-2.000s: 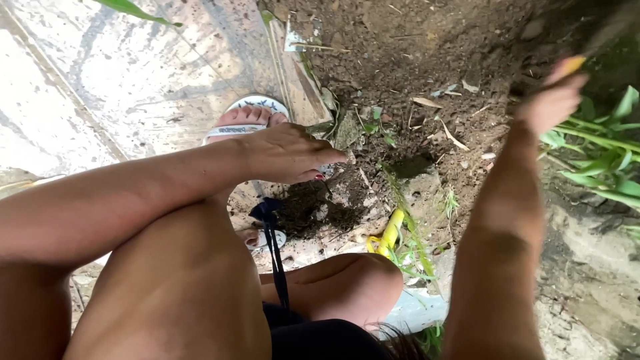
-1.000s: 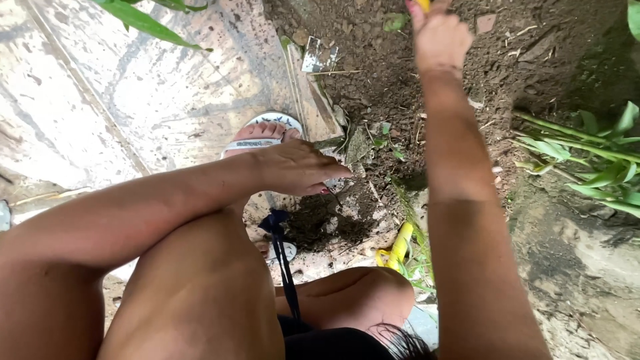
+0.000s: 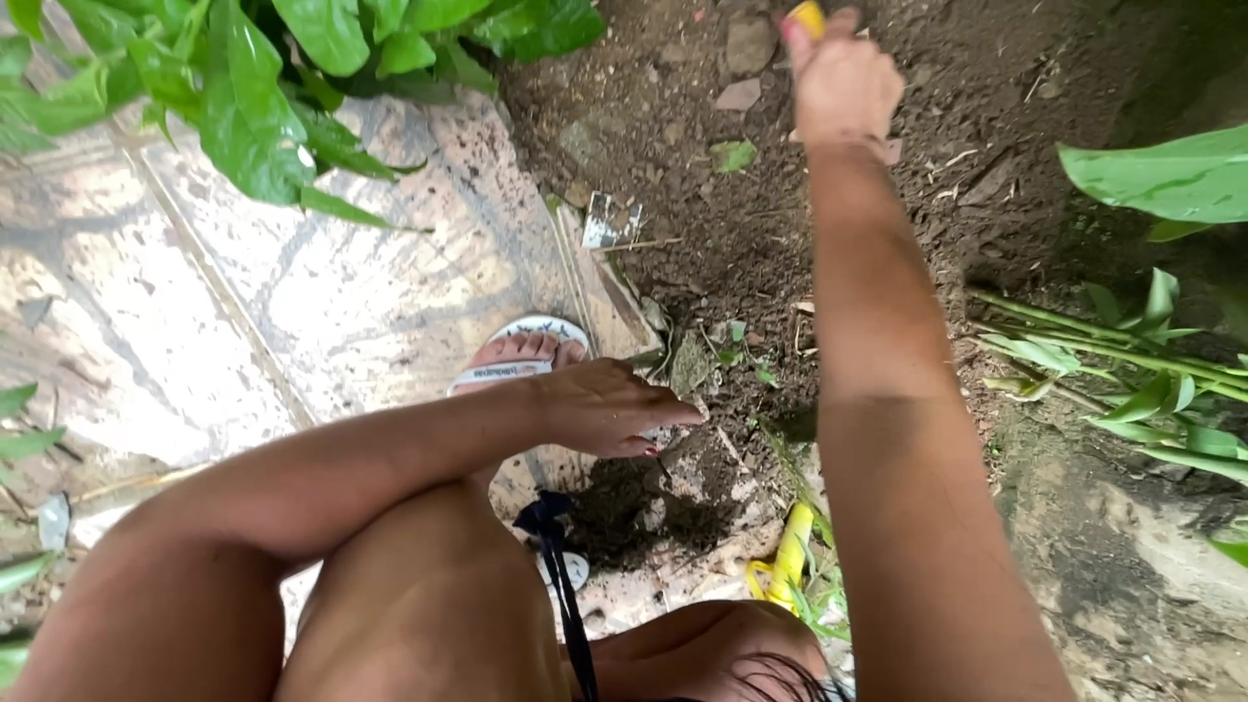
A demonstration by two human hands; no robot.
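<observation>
My right hand (image 3: 848,83) is stretched out over the soil bed at the top, closed around a yellow handle (image 3: 807,18); the rest of that tool is out of view or hidden. My left hand (image 3: 619,408) hangs over the bed's edge near my sandalled foot, its fingers partly extended, with nothing clearly held. Below it lies a heap of dark loose soil (image 3: 634,512) on the paving. A yellow-handled object (image 3: 792,556) rests beside small weeds at the lower middle, partly hidden.
Pale paving tiles (image 3: 390,283) lie at left, ending at the soil bed (image 3: 682,146). Broad green leaves (image 3: 244,107) overhang the upper left. Leafy stems (image 3: 1121,361) reach in from the right. A broken tile piece (image 3: 611,220) and stones (image 3: 751,44) lie on the soil.
My right hand, at the far right two seconds ago, has moved left across the soil with the yellow handle. My left hand stays near the bed's edge. The view has shifted, showing more leaves.
</observation>
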